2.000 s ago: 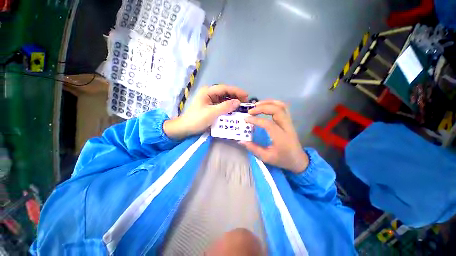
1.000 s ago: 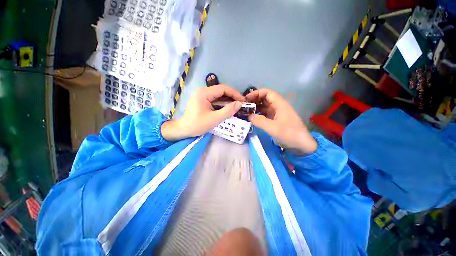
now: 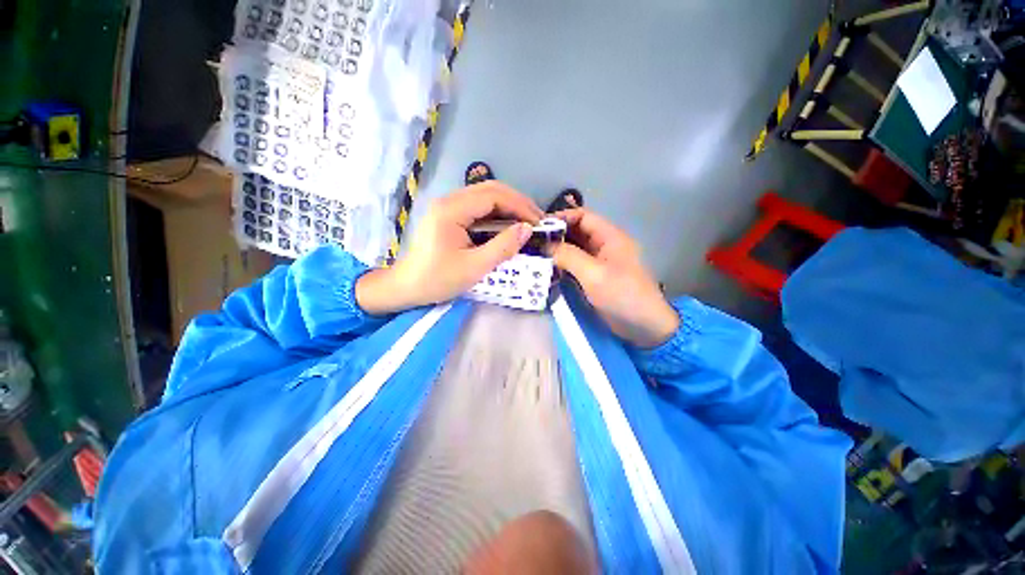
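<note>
A white housing (image 3: 513, 282) with rows of small dark marks is held in the air at my waist, in front of the open jacket. Its upper part is a thin white edge with dark parts beneath it, partly hidden by my fingers. My left hand (image 3: 453, 246) grips its left side, thumb on the upper edge. My right hand (image 3: 616, 273) holds its upper right corner between thumb and fingers. The dark inner parts are too small to tell apart.
Stacked blister trays (image 3: 295, 135) stand at the upper left beside a cardboard box (image 3: 202, 242). A yellow-and-black box (image 3: 54, 131) is on the green bench (image 3: 67, 247). A red stool (image 3: 776, 242) and a person's blue smock (image 3: 899, 337) are at the right.
Two seconds ago my right fingers spread along the housing's right side; now they are gathered at its upper corner. Since one second ago, the housing has moved slightly left and up.
</note>
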